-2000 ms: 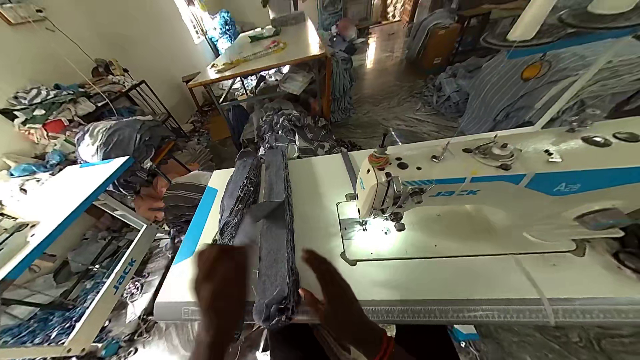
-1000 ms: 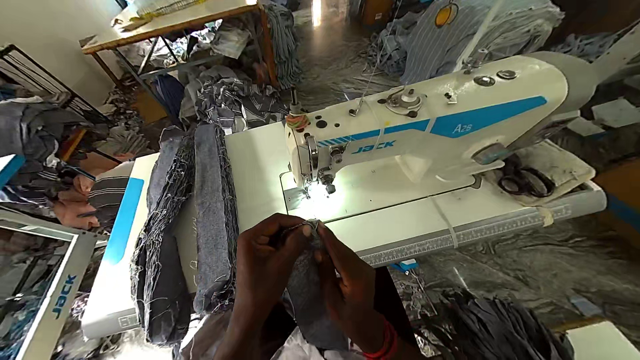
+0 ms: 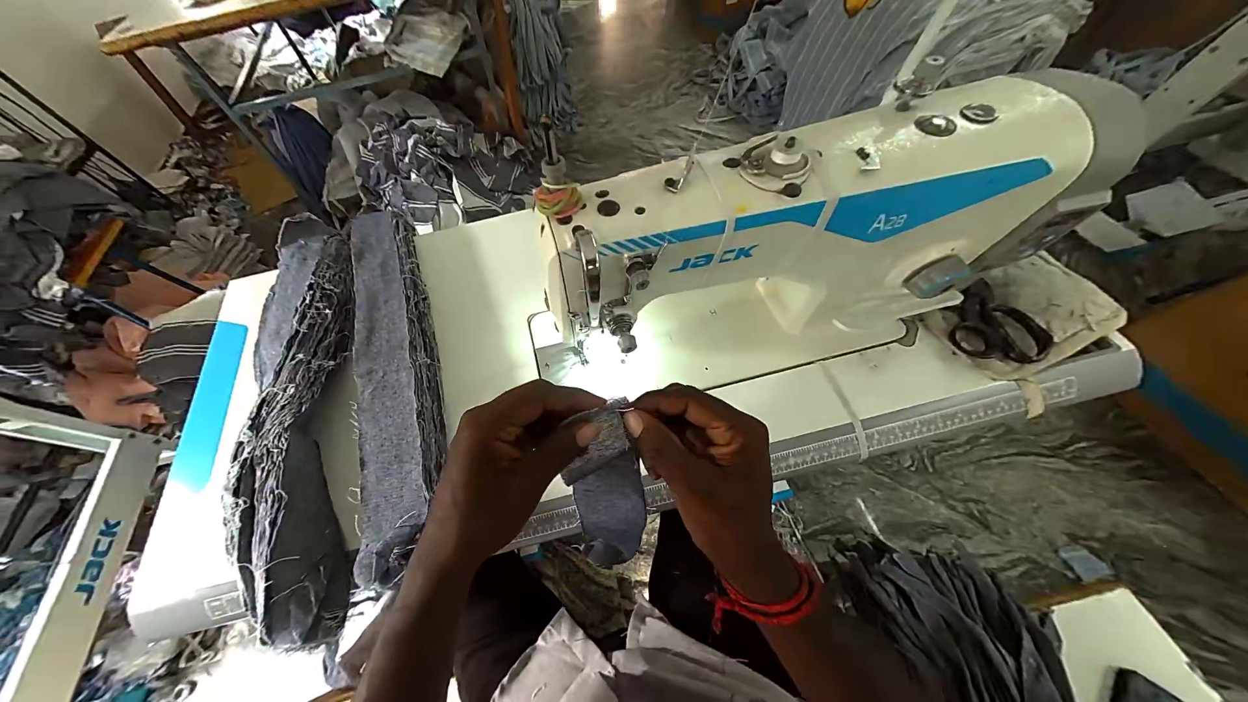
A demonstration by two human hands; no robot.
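My left hand (image 3: 517, 458) and my right hand (image 3: 707, 468) pinch the top edge of a small grey-blue fabric piece (image 3: 609, 497) between thumbs and forefingers. The piece hangs down over the front edge of the sewing table. Just behind the fingertips is the lit needle area of a white and blue Jack sewing machine (image 3: 780, 234). Left of my left hand, two long stacks of grey fabric strips, one with heavily frayed edges (image 3: 292, 439) and one flatter (image 3: 390, 390), lie side by side on the table.
Black-handled scissors (image 3: 999, 327) lie on a cloth at the table's right end. A bundle of dark fabric strips (image 3: 946, 604) is at the lower right. Striped fabric (image 3: 439, 166) is heaped behind the table. Another machine table's frame (image 3: 88, 556) stands at the left.
Two seconds ago my hands were apart near the fabric stacks; now they are together before the needle area, holding the small piece. Since one second ago the hands have hardly moved. The view has shifted.
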